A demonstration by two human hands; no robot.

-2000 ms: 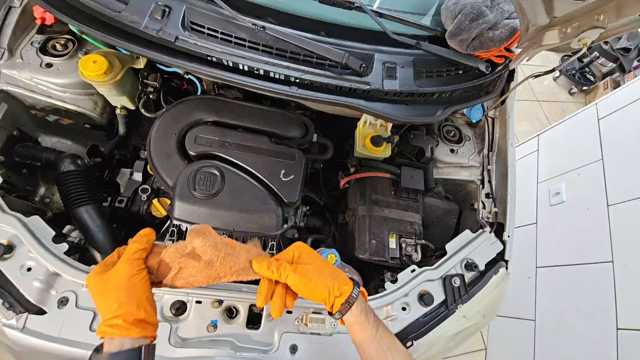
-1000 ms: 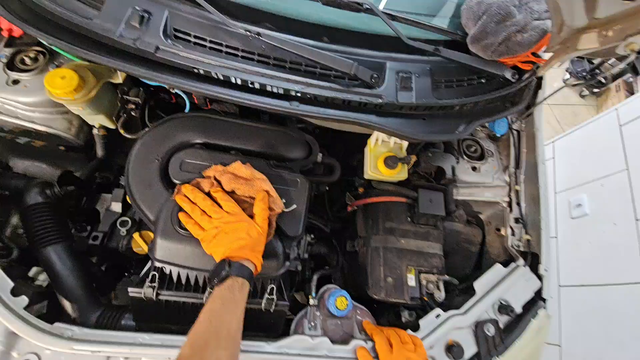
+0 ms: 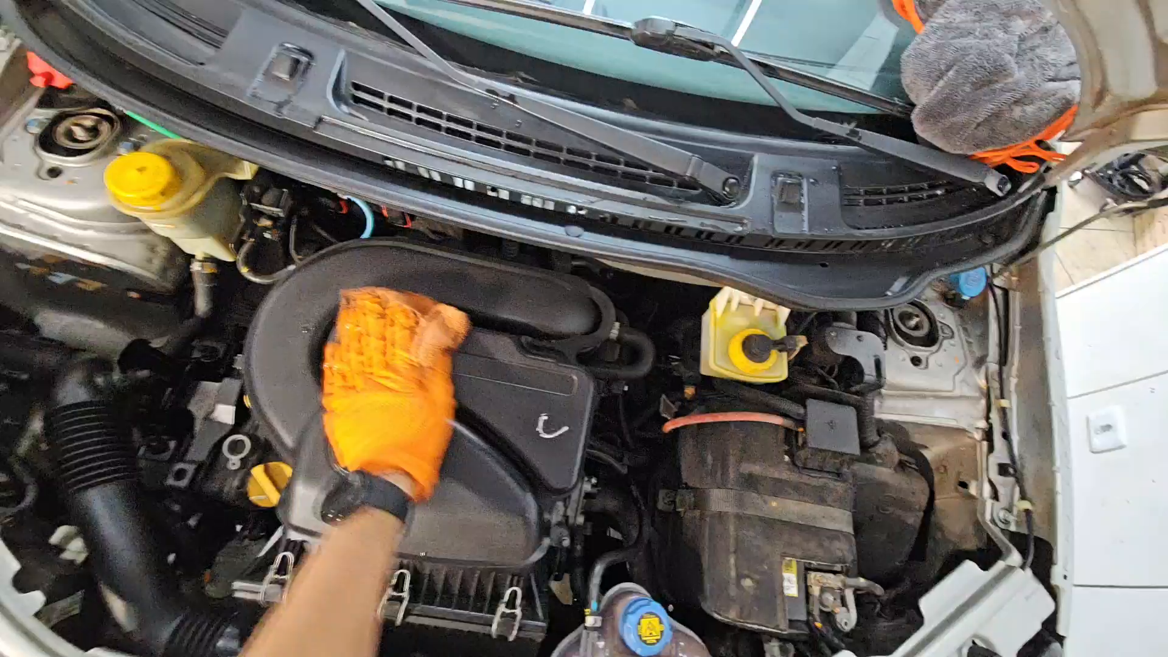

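My left hand [image 3: 391, 392], in an orange glove with a dark watch at the wrist, lies over the upper left part of the black plastic engine cover [image 3: 493, 392]. An orange-brown cloth [image 3: 444, 327] shows at its fingers, mostly hidden beneath the blurred glove. The curved black air duct [image 3: 420, 269] of the cover runs just behind the fingers. My right hand is out of view.
Around the cover are a yellow-capped reservoir [image 3: 173, 196], a brake fluid reservoir [image 3: 744, 338], a battery in a black cover [image 3: 766, 511] and a blue-capped coolant tank [image 3: 645, 625]. A grey microfiber cloth [image 3: 990, 78] lies by the windshield.
Two seconds ago both hands held the cloth above the front crossmember. My left hand then took it onto the engine cover and has since moved farther up it. My right hand has left the view.
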